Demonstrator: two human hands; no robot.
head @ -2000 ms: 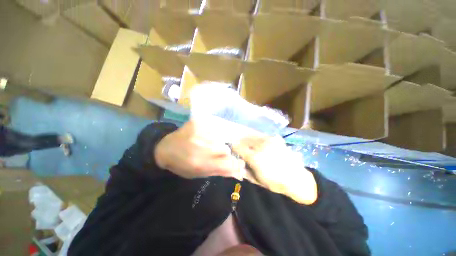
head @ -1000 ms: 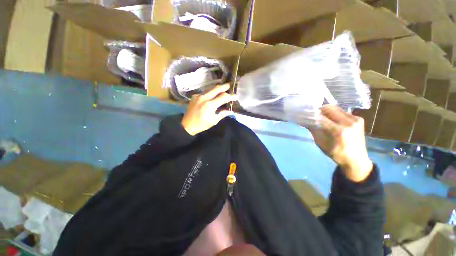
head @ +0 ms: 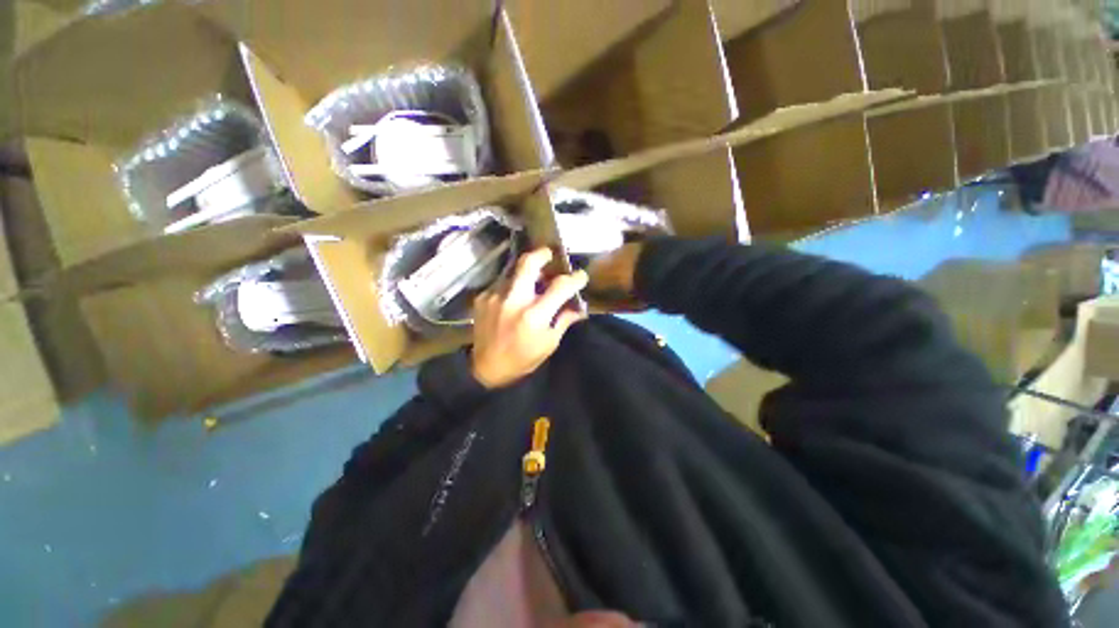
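Note:
A bagged white device (head: 595, 225) sits in a brown inner carton (head: 556, 233) in the front row, its shiny ribbed top showing. My right hand (head: 614, 272) reaches into this carton just below the bag; its fingers are hidden, so its grip cannot be told. My left hand (head: 525, 321) pinches the near edge of the carton wall to the left of that bag. Another bagged white device (head: 457, 268) stands in the carton directly left, close to my left hand.
More bagged devices stand in cartons at the left (head: 280, 303), behind (head: 411, 145) and at the back left (head: 221, 184). Raised carton flaps (head: 810, 119) stand across the grid. Cartons without visible bags run off to the right. Blue floor (head: 123, 491) shows at the left.
The clear bagged device, held out to the right a second ago, is now down in the front carton. My right hand has moved left and down with it. More filled cartons show at the left.

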